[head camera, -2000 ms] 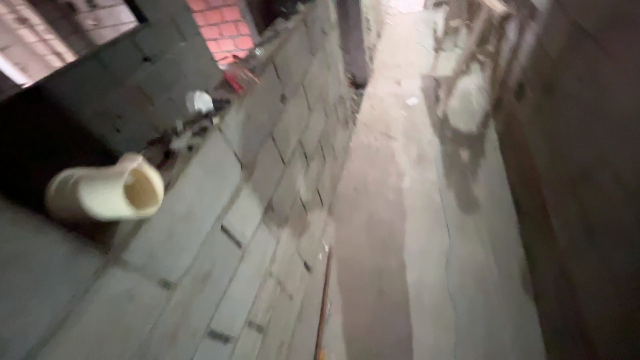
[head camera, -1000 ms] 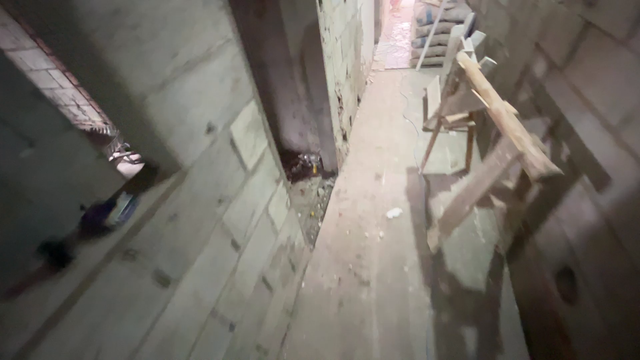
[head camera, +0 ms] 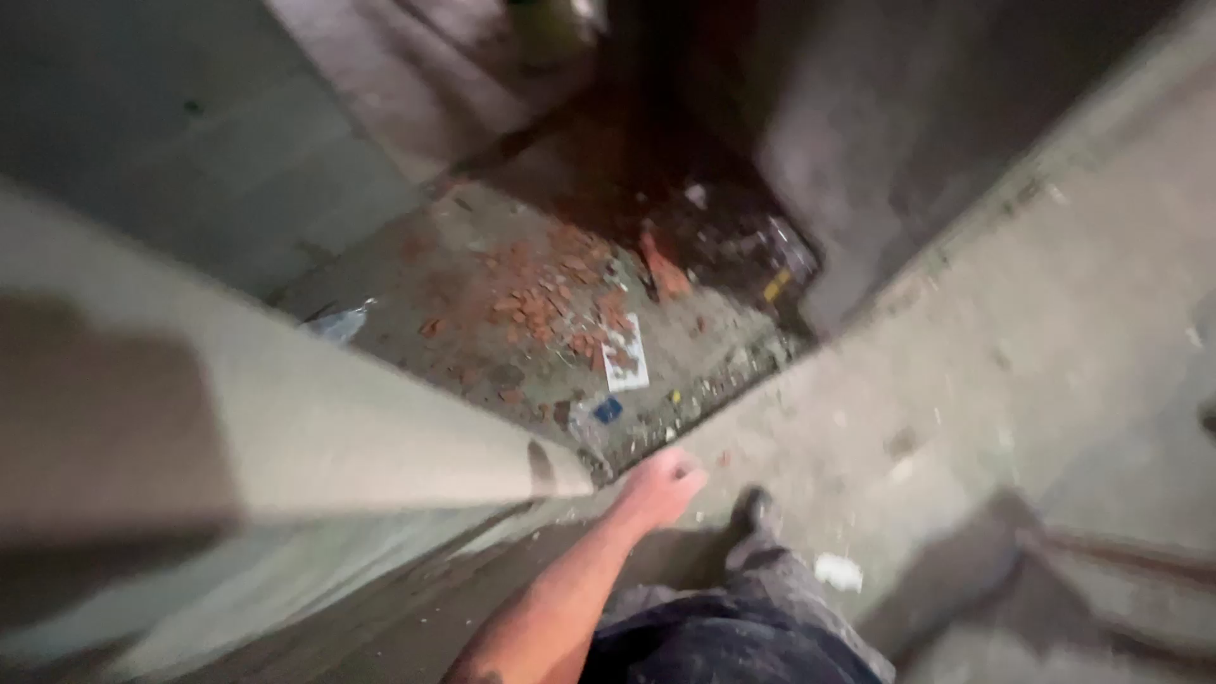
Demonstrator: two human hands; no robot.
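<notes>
My left hand (head camera: 665,486) hangs in front of my body, its fingers curled, with nothing visible in it. Below it, a doorway opens onto a floor strewn with broken red brick or tile pieces (head camera: 537,309). Among the rubble lie a white rectangular piece (head camera: 626,356), a small blue piece (head camera: 608,410) and clear plastic (head camera: 340,323). My shoe (head camera: 756,508) stands on the passage floor to the right of the hand. My right hand is out of the picture. The view is blurred.
A pale wall end (head camera: 380,418) borders the opening on the left. The passage floor (head camera: 912,418) has a raised edge along the opening. A white scrap (head camera: 839,573) lies near my leg. Wooden pieces (head camera: 1130,560) stand at the lower right.
The view has moved along the passage and turned down toward the doorway on the left. My left hand, forearm and leg have come into sight. The wooden stand is now at the lower right edge.
</notes>
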